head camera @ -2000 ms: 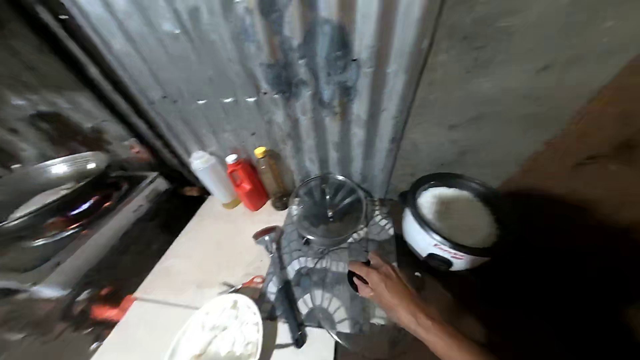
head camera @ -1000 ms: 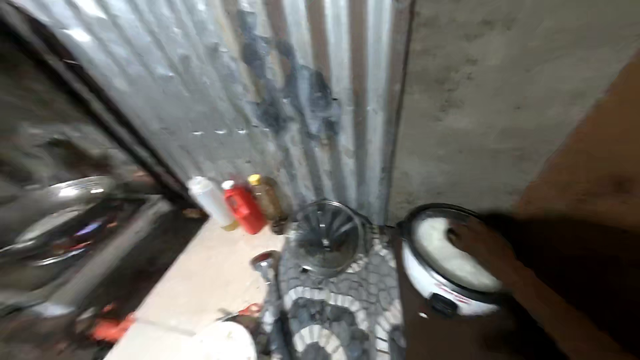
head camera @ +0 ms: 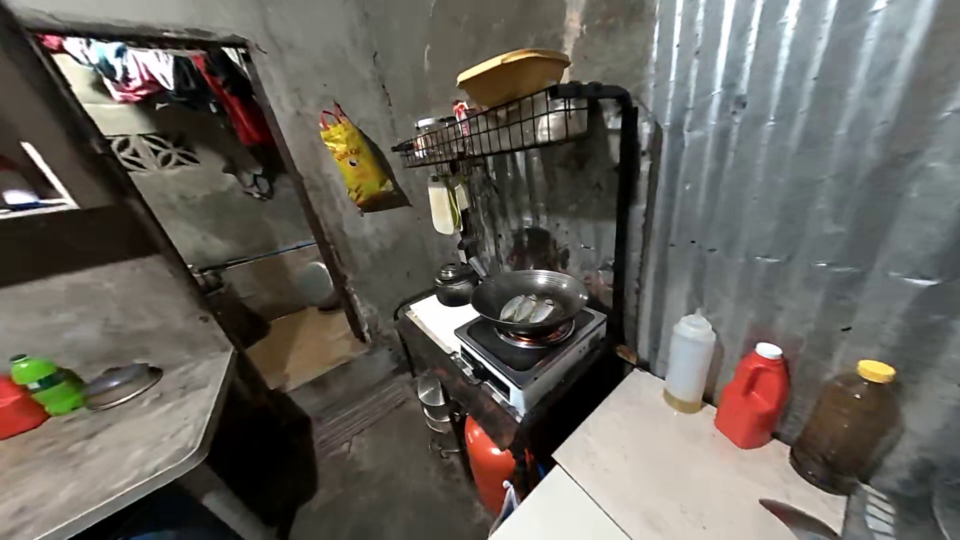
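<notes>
Neither of my hands shows in the head view now. A wok (head camera: pixel 529 294) sits on the lit burner of a gas stove (head camera: pixel 510 375), with several small fish (head camera: pixel 527 309) lying inside it. Behind and left of the wok stands a small dark lidded pot (head camera: pixel 455 285). On the counter at the right are a clear squeeze bottle (head camera: pixel 689 364) with a little yellowish liquid, a red plastic jug (head camera: pixel 753 396) with a white cap, and a brownish bottle (head camera: pixel 846 427) with a yellow cap.
A wire rack (head camera: pixel 495 129) with a yellowish plastic container (head camera: pixel 514 75) hangs above the stove. An orange gas cylinder (head camera: pixel 489 461) stands below. At the left, a concrete counter (head camera: pixel 112 465) holds a green bottle (head camera: pixel 49 385) and a lid (head camera: pixel 122 385). A doorway (head camera: pixel 225 210) opens behind.
The view has swung far left to the stove. My hand, earlier over the white rice in the rice cooker, is out of view, as is the cooker.
</notes>
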